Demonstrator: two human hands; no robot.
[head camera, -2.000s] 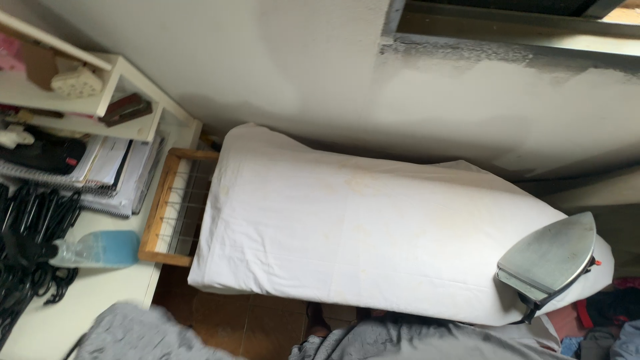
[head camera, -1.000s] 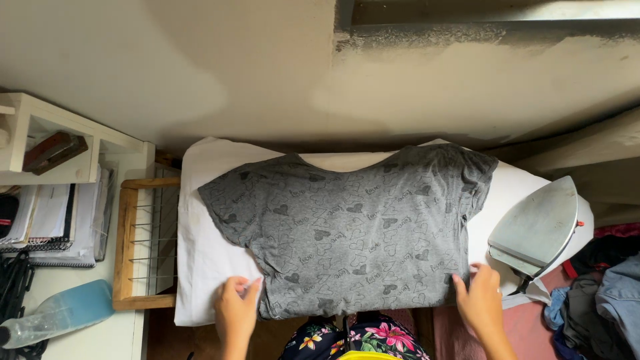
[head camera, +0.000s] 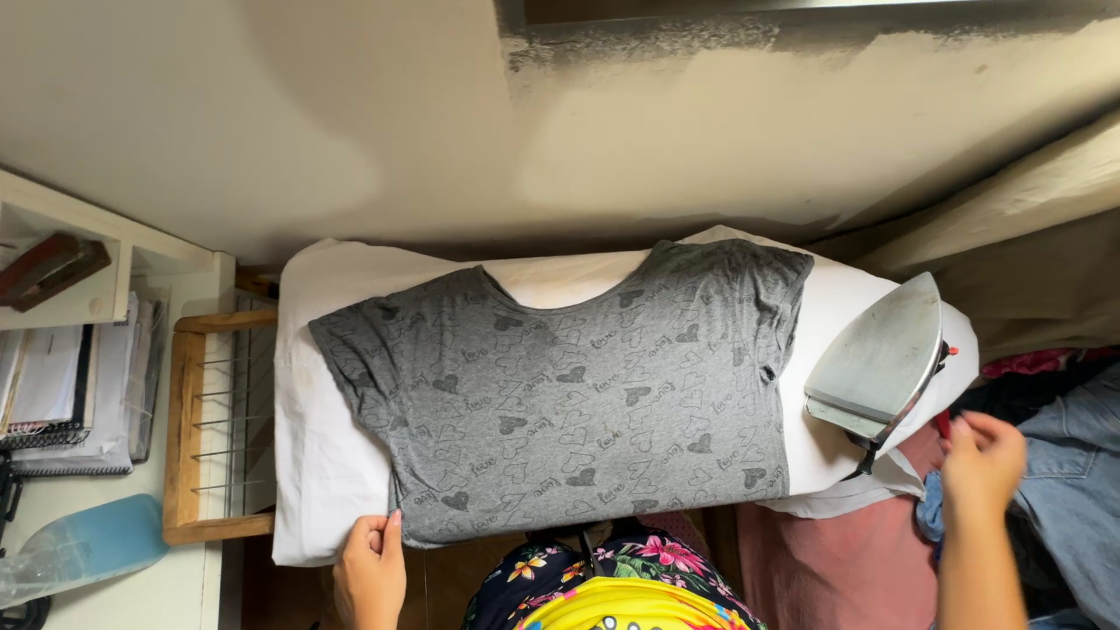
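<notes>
A gray T-shirt with a heart print (head camera: 577, 402) lies spread over the ironing board with its white cover (head camera: 328, 490), neckline toward the wall. My left hand (head camera: 372, 560) pinches the shirt's lower left corner between thumb and fingers. Off the shirt, my right hand (head camera: 984, 455) is beside the board's right end, fingers curled near a small red thing; whether it grips that thing is unclear. A clothes iron (head camera: 879, 359) rests at the board's right end, its metal soleplate facing up toward me.
A wooden-framed wire rack (head camera: 184, 429) adjoins the board's left end. On the white desk (head camera: 188, 577) are notebooks (head camera: 105, 411) and a bottle of blue liquid (head camera: 105, 542). Jeans (head camera: 1072, 464) and other clothes lie at right, near pink fabric (head camera: 840, 560). The wall (head camera: 420, 131) runs behind the board.
Two seconds ago the board's cover was bare; the gray shirt now lies on it. Since one second ago, my right hand has left the shirt's lower right corner and moved right, past the iron.
</notes>
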